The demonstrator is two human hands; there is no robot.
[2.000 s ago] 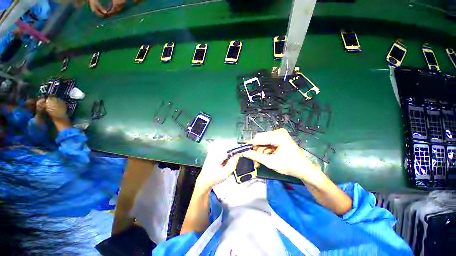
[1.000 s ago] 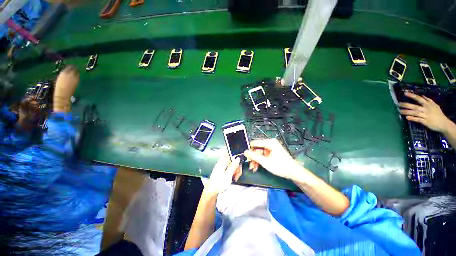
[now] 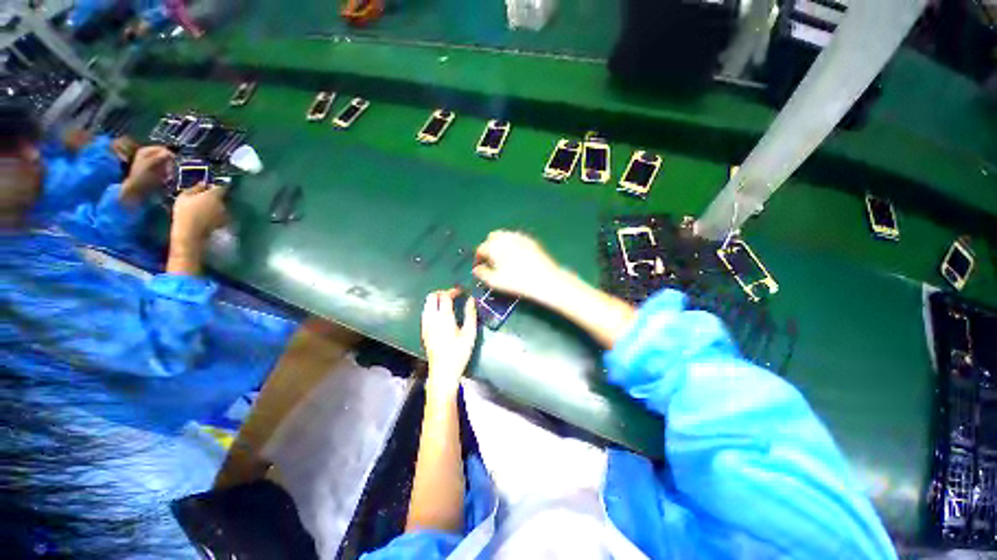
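Note:
A phone-like unit with a dark screen and pale border (image 3: 497, 307) lies tilted on the green bench in front of me. My left hand (image 3: 448, 331) is at its left side, fingers up, with something dark between thumb and fingers; whether it is held is unclear. My right hand (image 3: 512, 263) is just above the unit's top end, fingers bent and blurred; its fingertips' contents are hidden. Thin black frames (image 3: 700, 287) lie in a pile at right, with a white frame (image 3: 640, 252) and a cream-yellow frame (image 3: 748, 269) on it.
Spaced units (image 3: 641, 173) lie along the darker strip; two nearly touch. A slanting metal post (image 3: 814, 109) stands at right. A black tray (image 3: 966, 427) is at the right edge. Workers in blue smocks (image 3: 98, 295) sit at left. A carton (image 3: 279, 394) stands below the bench.
The view has turned, shifting the bench rightward and downward. The unit I was holding is no longer in my hands. Both hands have moved left to the lying unit. The other person's hand at the right tray is gone.

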